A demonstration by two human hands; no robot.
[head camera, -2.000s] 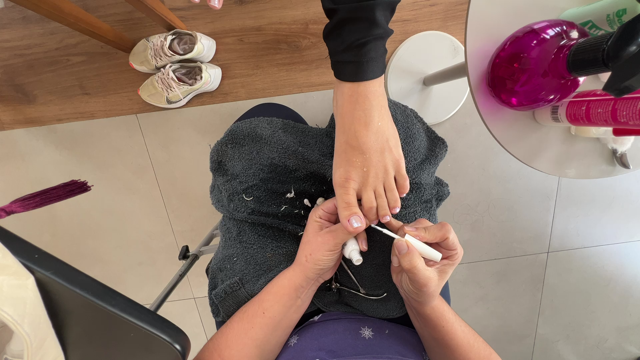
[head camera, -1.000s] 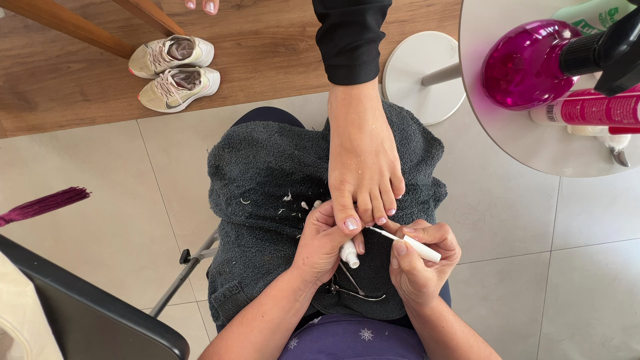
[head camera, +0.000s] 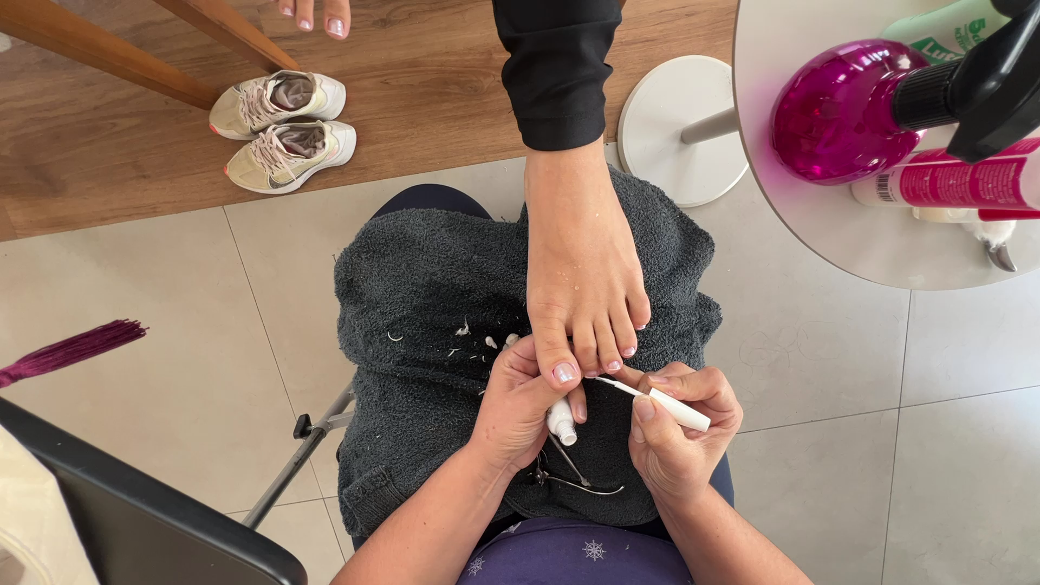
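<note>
Another person's bare foot [head camera: 581,252] rests over the dark grey towel [head camera: 431,276] on my lap. My left hand [head camera: 516,406] holds a small open white nail polish bottle [head camera: 561,422], its thumb against the big toe. Between the fingers of my right hand [head camera: 686,422] is the white cap [head camera: 680,409] of a polish brush; the brush tip [head camera: 605,380] is at the smaller toes, near the second toe. Metal nippers [head camera: 577,481] lie on the towel below the bottle. White bits of cotton [head camera: 491,342] and clippings are scattered left of the foot.
At upper right a round side table [head camera: 861,264] carries a magenta spray bottle [head camera: 845,110], other bottles and a brush-like item. Sneakers [head camera: 292,154] stand on the wood floor near wooden legs. At lower left are a black-edged tray or seat [head camera: 162,504], its metal leg and a purple tassel [head camera: 73,351].
</note>
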